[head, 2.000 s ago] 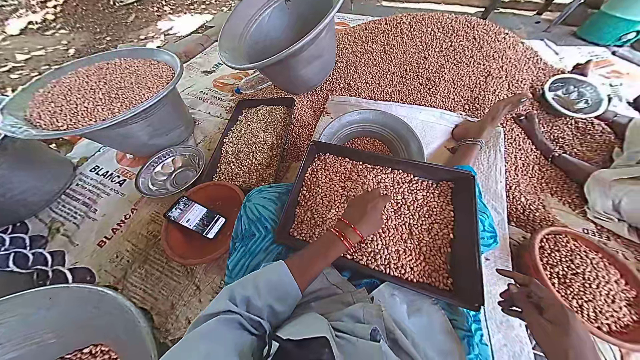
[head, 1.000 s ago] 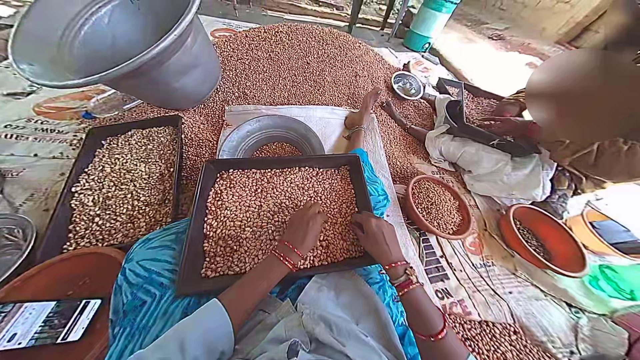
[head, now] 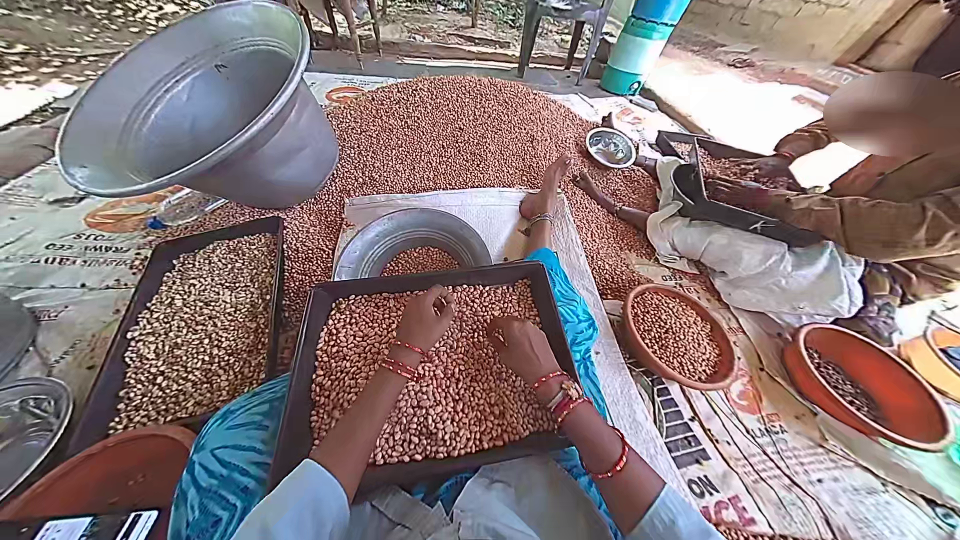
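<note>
A dark rectangular tray (head: 551, 300) rests across my lap, filled with reddish-brown shelled nuts or seeds (head: 442, 390). Over its upper middle is my left hand (head: 425, 319), fingers bent and raised just above the nuts; whether a nut is pinched between them is unclear. My right hand (head: 519, 346) is curled, knuckles up, low over the tray's right half, its fingertips partly hidden. Beyond the tray's far edge a metal basin (head: 367, 240) holds more of the same nuts. Left of my lap lies another dark tray (head: 279, 300) of paler nuts.
A big nut heap (head: 465, 135) lies ahead on printed sacks. A large metal tub (head: 300, 142) stands at upper left. On the right are a clay-coloured bowl (head: 634, 337) of nuts and an orange bowl (head: 915, 382). A co-worker (head: 862, 217) sits with a tray. A phone (head: 97, 525) lies lower left.
My left hand has moved up and off the nuts. My right hand, at the tray's right edge one second ago, is now inside over the nuts. The view has swung right since two seconds ago.
</note>
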